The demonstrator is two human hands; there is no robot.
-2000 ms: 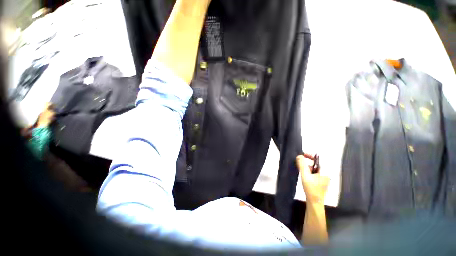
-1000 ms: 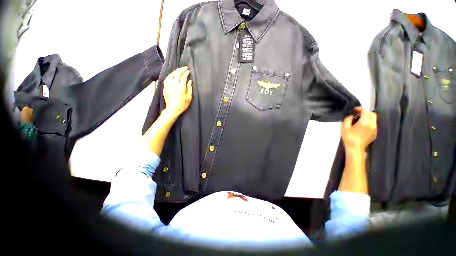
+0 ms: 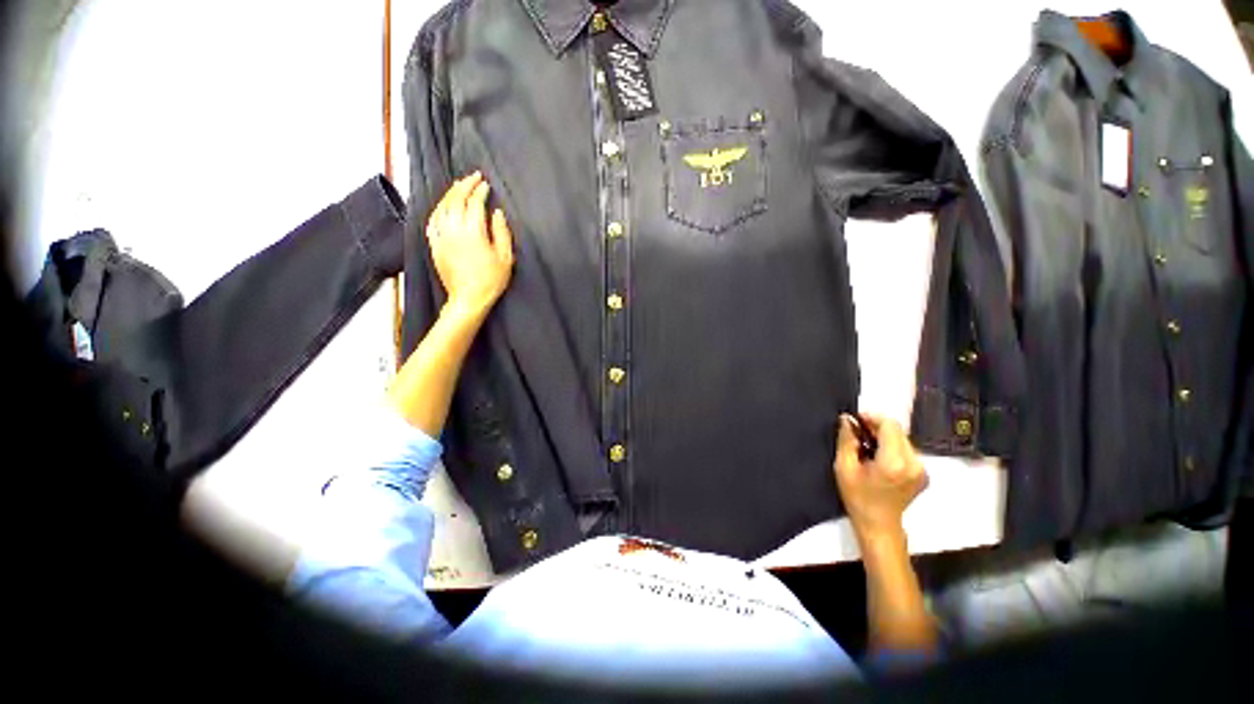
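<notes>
A dark grey denim shirt (image 3: 729, 330) lies front up before me, its shoulders paler, with round metal buttons down the front. A black hang tag (image 3: 629, 80) hangs below its collar. Its chest pocket (image 3: 715, 179) bears a yellow winged emblem. My left hand (image 3: 470, 245) rests flat on the sleeve at the left side of the shirt, fingers together. My right hand (image 3: 880, 468) is at the shirt's lower right side edge, closed around a small dark tool (image 3: 864, 437), possibly thread snips. The right-side sleeve is bent, its buttoned cuff (image 3: 963, 420) lying on the white table (image 3: 887, 310).
A second grey shirt (image 3: 1121, 303) with a white hang tag (image 3: 1115, 157) lies at the right. Another dark shirt (image 3: 117, 323) lies at the far left, its sleeve (image 3: 296, 296) stretched toward mine.
The shirt has been laid out flat and its right-side sleeve now bends downward. My right hand has left that sleeve and moved down to the side edge. My left hand stays on the left sleeve.
</notes>
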